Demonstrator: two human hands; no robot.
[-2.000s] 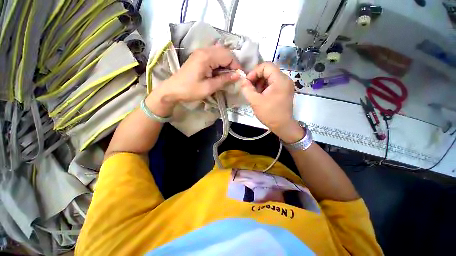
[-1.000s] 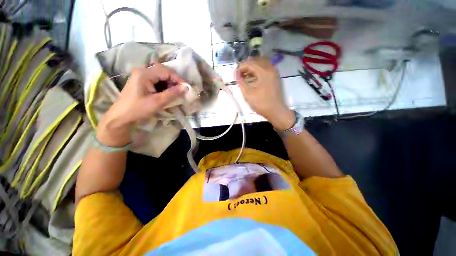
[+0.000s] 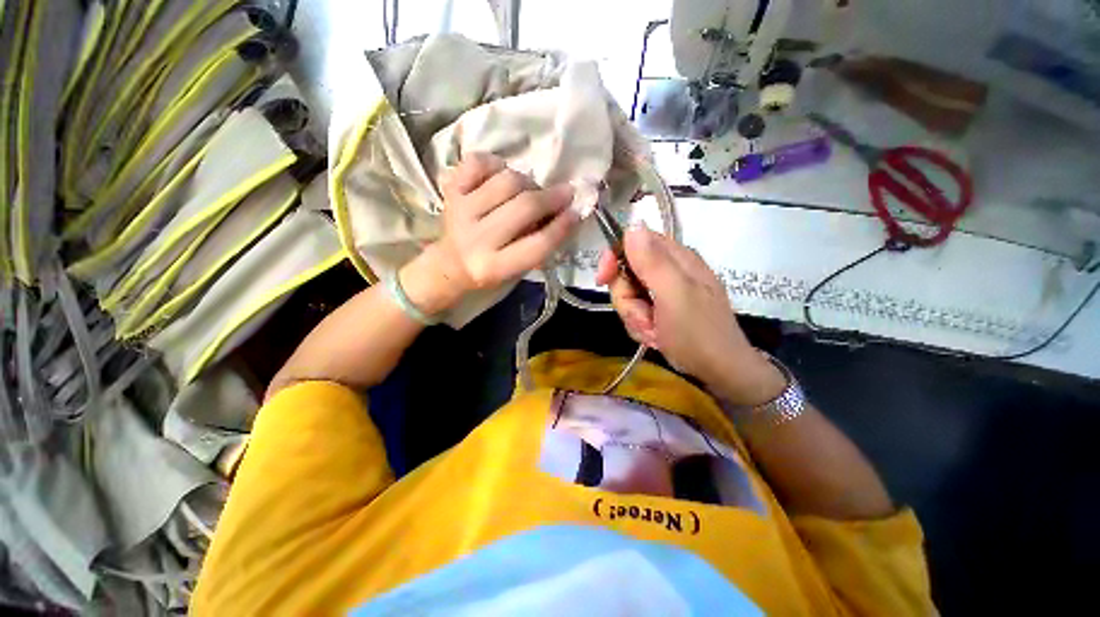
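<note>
A beige fabric piece (image 3: 507, 133) with yellow piping (image 3: 346, 199) along its left side lies bunched at the front of the machine table. My left hand (image 3: 501, 223) pinches its cloth near the middle. My right hand (image 3: 676, 289) is closed around thread snips (image 3: 612, 229), whose tips touch or nearly touch the cloth beside my left fingertips. A narrow strap (image 3: 531, 331) hangs from the piece towards my lap.
Stacked workpieces (image 3: 205, 229) with yellow edges fill the left. The sewing machine (image 3: 712, 48) stands at the upper right. Beside it lie a purple-handled tool (image 3: 782, 159), red-handled scissors (image 3: 923, 193) and a brown object (image 3: 911, 90). A dark cord crosses the table's front edge.
My right hand has picked up the snips from beside the red-handled scissors and brought them to the cloth. My left hand still holds the piece. The camera view has shifted.
</note>
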